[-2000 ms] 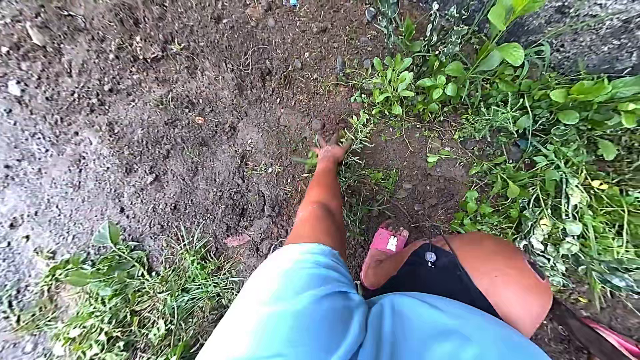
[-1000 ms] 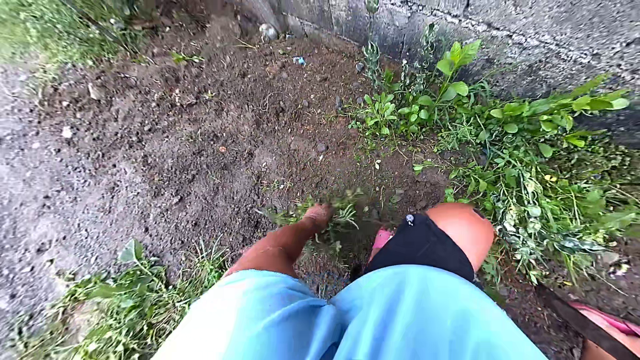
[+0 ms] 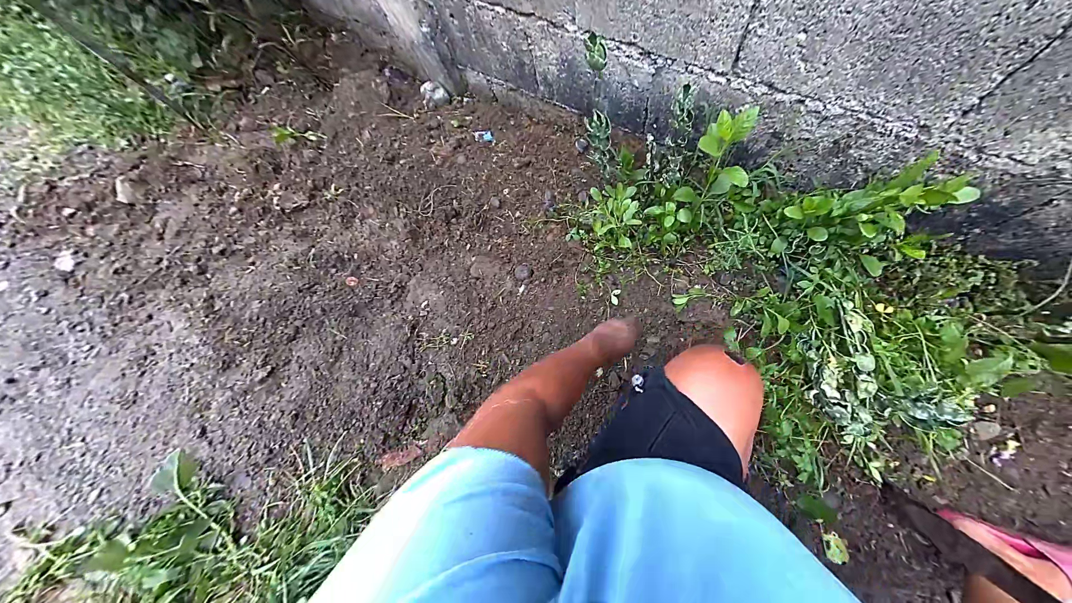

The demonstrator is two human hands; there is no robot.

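My left hand (image 3: 615, 338) is blurred and held low over bare brown soil (image 3: 402, 260), just left of my bent knee (image 3: 722, 394) in black shorts. No plant shows in it, though its fingers are too smeared to read. Right of the knee grows a patch of green weeds (image 3: 825, 318), with a leafy upright weed (image 3: 722, 155) by the wall. My right hand cannot be made out. At the lower right corner lies a long dark object (image 3: 946, 536) across a pink sandal (image 3: 1026, 544) and bare skin.
A grey concrete block wall (image 3: 837, 67) runs along the top right. A heap of grass and leaves (image 3: 209, 536) lies at the lower left. Wet gravelly ground (image 3: 100, 377) is at the left, with a pale stone (image 3: 434, 94) near the wall's base.
One second ago my left hand was over green weeds farther left; now it is near my knee and no weeds show at it. The view has tilted up toward the wall.
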